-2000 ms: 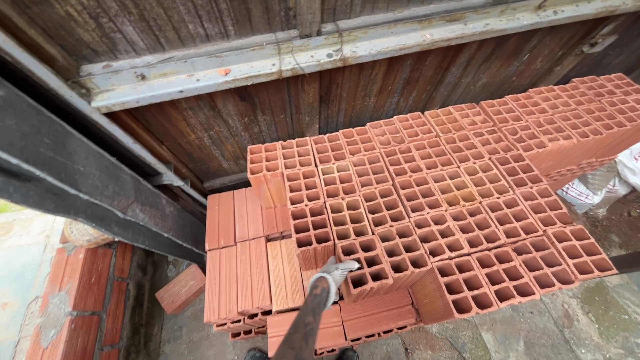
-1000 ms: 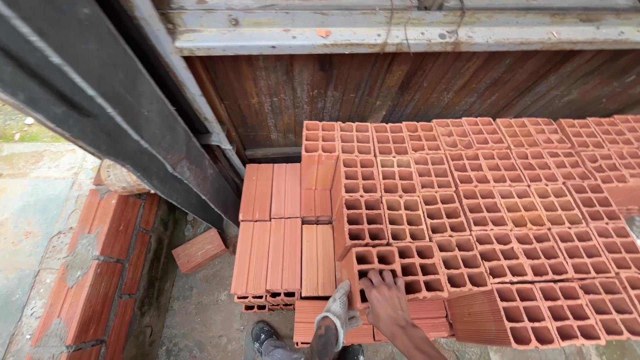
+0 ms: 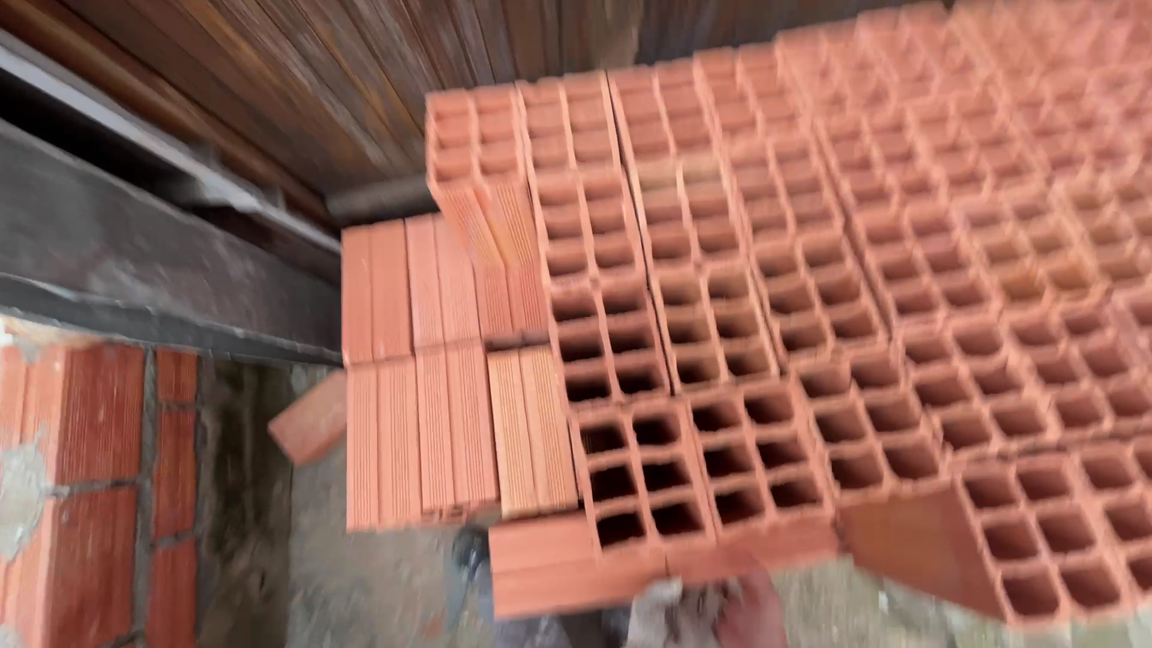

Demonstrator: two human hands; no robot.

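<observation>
Hollow clay bricks stand on end in tight rows, their cells facing up. My left hand [image 3: 668, 616], in a pale glove, and my bare right hand [image 3: 752, 605] are close together at the bottom edge, blurred and partly cut off. They lie just below the front corner brick [image 3: 641, 477] and near a flat-lying clay brick [image 3: 558, 567]. Whether either hand holds or touches anything cannot be told. Left of the upright rows, more ribbed bricks [image 3: 382, 441] lie flat, one of them paler and more orange [image 3: 531, 432].
A dark metal beam [image 3: 162, 243] slants across the left side. Beyond it is a mortared brick wall [image 3: 94, 486]. One loose brick [image 3: 315, 418] lies on the concrete floor [image 3: 360, 576]. Wooden boards [image 3: 360, 90] rise behind the stack. A shoe [image 3: 470, 549] shows below the stack.
Both hands have come off the front corner brick and moved down to the bottom edge, close together. That brick now sits flush beside its neighbour. The view has turned and come nearer the stack.
</observation>
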